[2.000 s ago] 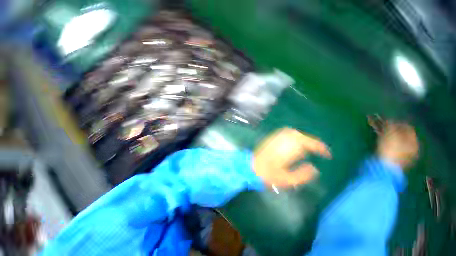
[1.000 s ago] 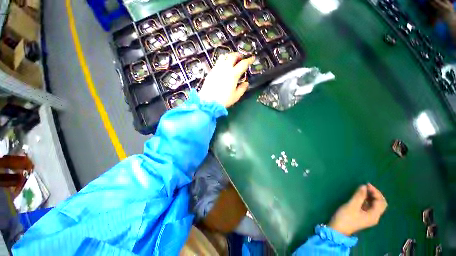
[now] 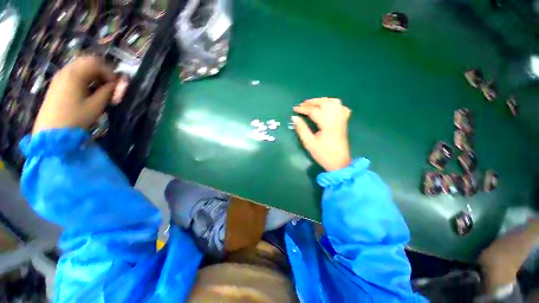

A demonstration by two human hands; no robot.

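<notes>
My left hand (image 3: 80, 92) is over the near side of the black compartment tray (image 3: 145, 112), thumb and fingertips close together; blur hides whether it holds anything. The tray's pockets hold blurred watch housings. My right hand (image 3: 326, 133) is palm-side left over the green bench, thumb and index finger slightly apart. A small silver-white piece (image 3: 291, 125) lies at the thumb tip; contact is unclear. More small white pieces (image 3: 261, 129) lie in a loose group to its left, with a single one (image 3: 255, 82) farther up.
A clear bag of small parts (image 3: 204, 41) lies beside the tray. Several housings (image 3: 452, 183) are grouped at the right, with one (image 3: 395, 22) at the top. Another person's hand (image 3: 511, 254) is at the lower right. The green bench's near edge (image 3: 260, 204) curves before my lap.
The view has turned, putting the tray at far left. My right hand has moved beside the white pieces; the dark item in its fingers no longer shows. My left hand remains over the tray.
</notes>
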